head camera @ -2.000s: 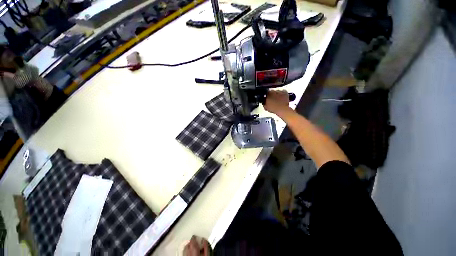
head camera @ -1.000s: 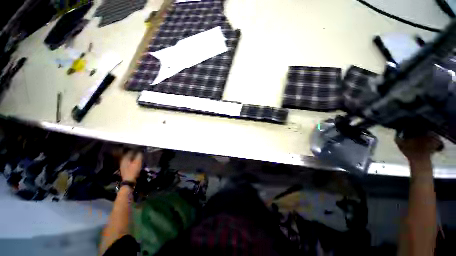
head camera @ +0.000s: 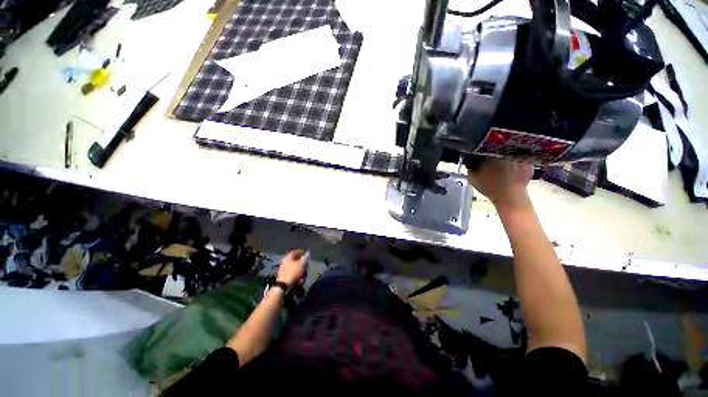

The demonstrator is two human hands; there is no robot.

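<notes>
My right hand (head camera: 501, 178) is closed on the handle of the straight-knife cutting machine (head camera: 536, 93). Its base plate (head camera: 439, 205) stands near the table's front edge. The upright stand is at the right end of the long plaid strip (head camera: 382, 160), which carries a long white strip pattern (head camera: 279, 142). The machine hides whether they touch. My left hand (head camera: 292, 267) is low, in front of the table edge and off the table. A small pale spot shows at its fingertips; I cannot tell what it is.
A large plaid block (head camera: 291, 108) lies left with a forked white pattern (head camera: 283, 62) on it and a brown edge strip beside it. A narrow dark bundle (head camera: 124, 128) lies far left. Plaid pieces and a white pattern (head camera: 638, 164) lie right. Scraps (head camera: 93, 256) cover the floor.
The machine, with my right hand on it, has moved left along the table to the plaid strip's right end. My left hand has moved right, nearer my body.
</notes>
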